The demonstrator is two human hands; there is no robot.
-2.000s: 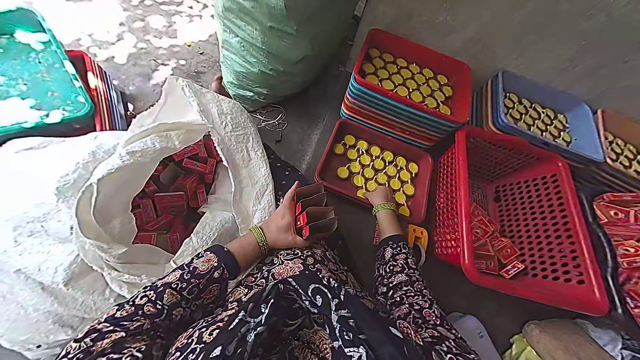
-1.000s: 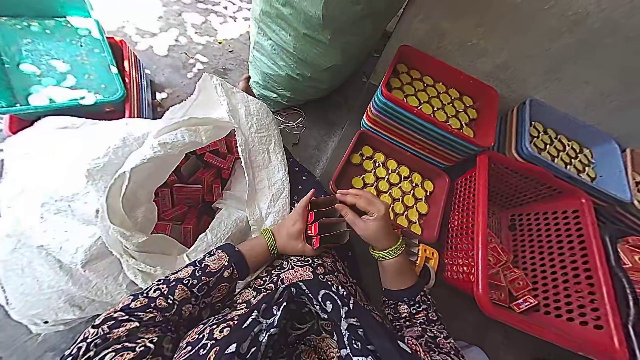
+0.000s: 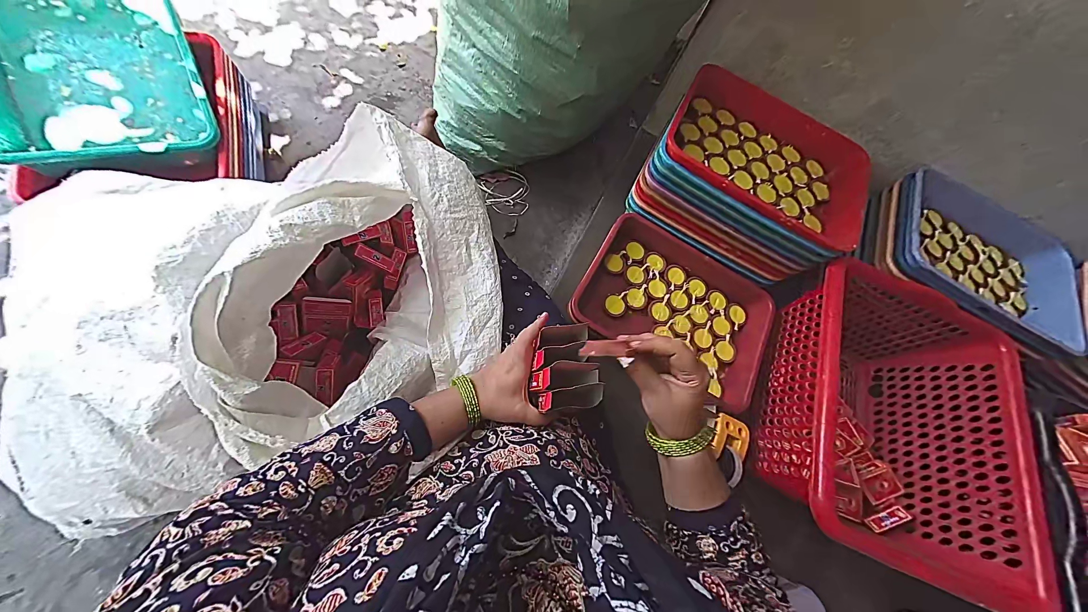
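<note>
My left hand (image 3: 512, 378) holds several small red cardboard boxes (image 3: 565, 374) stacked together, their ends open toward the right. Just right of them, my right hand (image 3: 671, 374) pinches a small flat reddish piece (image 3: 605, 348) between thumb and fingers, near the top box; whether it touches the box I cannot tell. Behind my right hand, a dark red plastic tray (image 3: 595, 293) holds rows of round yellow-topped pieces with whitish strings. To the left, a white woven sack (image 3: 442, 255) stands rolled open with many red boxes (image 3: 327, 314) inside.
At the upper right, a red tray (image 3: 850, 178) of yellow rounds tops a tray stack. Beyond is a blue tray (image 3: 1054, 297). A red perforated basket (image 3: 926, 544) holds some red boxes. A green sack (image 3: 527, 76) stands ahead, green trays (image 3: 191, 140) at upper left, orange-handled scissors (image 3: 729, 438) by my right wrist.
My right hand went from the yellow rounds in the lower tray to the boxes in my left hand, and is now slightly right of them with a reddish piece in its fingers.
</note>
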